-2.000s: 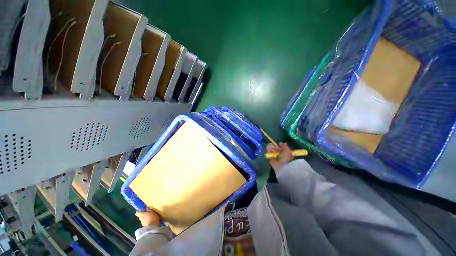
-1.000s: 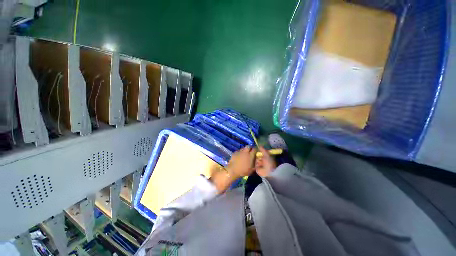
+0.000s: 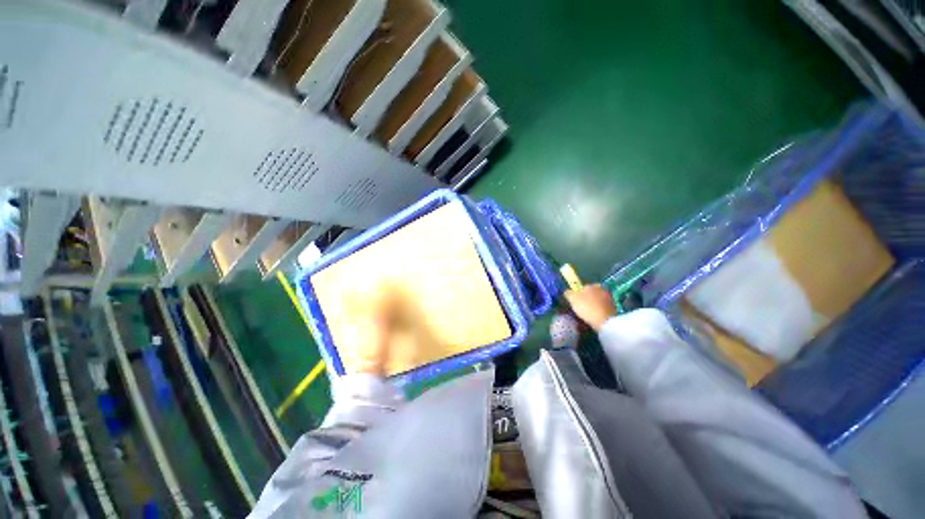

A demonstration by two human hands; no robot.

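Observation:
A blue crate (image 3: 519, 335) stands tilted in the view near my body, with a flat tan cardboard sheet (image 3: 446, 274) covering its top. My left hand (image 3: 380, 340) is over the lower left part of this sheet. It is blurred and washed out, so its fingers and any contact are unclear. My right hand (image 3: 591, 304) is right of the crate, closed around a short yellow handle (image 3: 571, 277) whose end sticks out above the fingers. The rest of the handle is hidden by the hand. More blue crate rims (image 3: 527, 253) show directly behind the sheet-covered crate.
A film-wrapped blue basket (image 3: 751, 238) at the right holds tan cardboard (image 3: 832, 253) and a white sheet (image 3: 756, 299). A green crate edge (image 3: 634, 274) shows beside it. The grey perforated rack (image 3: 223, 132) runs along the left. Yellow lines (image 3: 301, 387) mark the green floor (image 3: 598, 122).
My left hand has left the place beside my right hand and moved left over the cardboard sheet. My right hand still holds the yellow handle. The view has turned and shifted.

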